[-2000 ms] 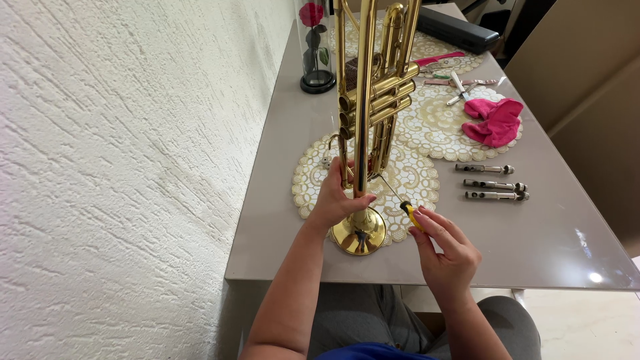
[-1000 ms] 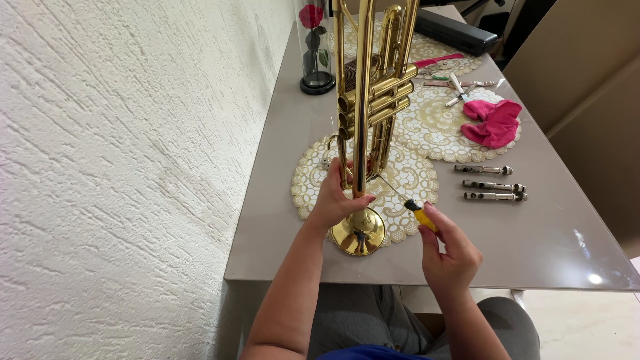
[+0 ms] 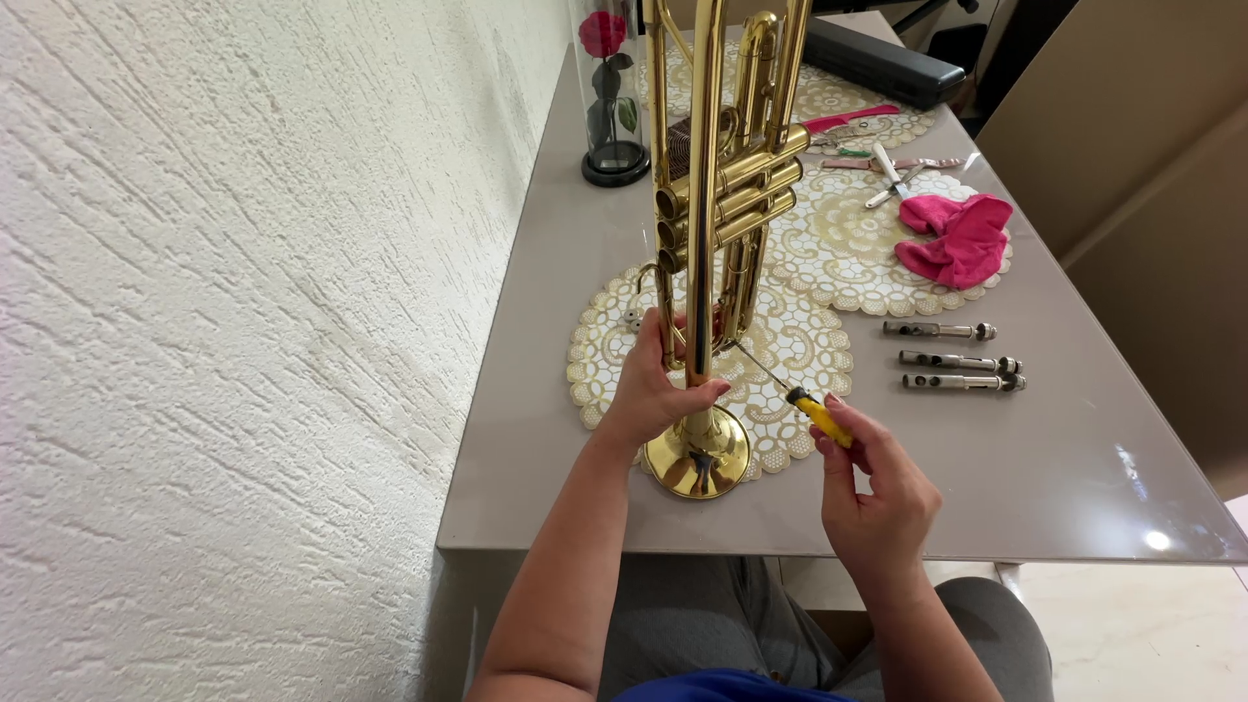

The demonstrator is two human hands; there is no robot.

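A brass trumpet stands upright on its bell near the table's front edge, partly over a lace-patterned round placemat. My left hand grips the trumpet low on its tubing, just above the bell, with the thumb across the front. In my right hand is a screwdriver with a yellow and black handle, held by the fingertips. Its thin shaft points up and left, and the tip meets the lower tubing; the exact contact point is hard to see. Several metal trumpet valves lie to the right.
A pink cloth lies on another placemat, beside a white-handled tool. Farther back are a pink comb and a black case. A rose under a glass dome stands near the textured wall.
Between the earlier frames and now, my right hand has shifted its fingers on the yellow handle. My left hand and the trumpet have stayed in place.
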